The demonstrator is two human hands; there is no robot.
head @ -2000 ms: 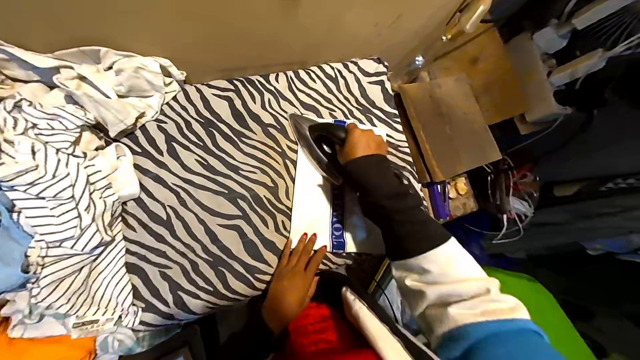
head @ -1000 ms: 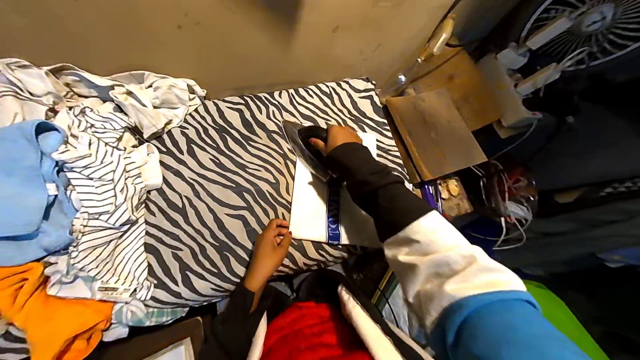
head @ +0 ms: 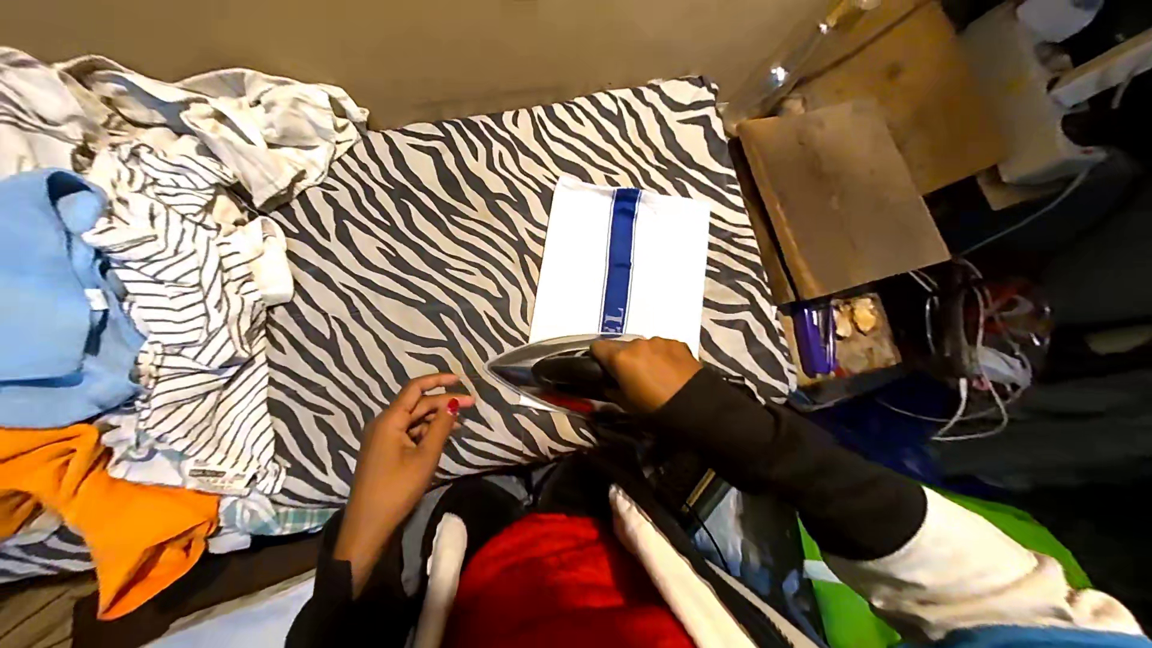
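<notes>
A folded white cloth (head: pixel 666 243) with a blue lettered stripe lies on the zebra-print cover (head: pixel 405 243). My right hand (head: pixel 652 371) grips the handle of a clothes iron (head: pixel 567 373), which sits over the cloth's near end with its tip pointing left and hides that end. Left of the iron's tip, my left hand (head: pixel 416 423) hovers above or rests lightly on the cover, fingers loosely bent and apart, holding nothing; whether it touches the cover cannot be told.
Crumpled striped garments (head: pixel 202 315), a blue garment (head: pixel 54 297) and an orange cloth (head: pixel 117 513) are piled at left. A wall runs behind the cover. On the right are a brown board (head: pixel 841 198), a small open box (head: pixel 877 337) and tangled cables (head: pixel 976 360).
The iron, in my right hand, has moved from the upper part of the cloth to its near end. My left hand has come off the cloth's near left corner and is now left of it.
</notes>
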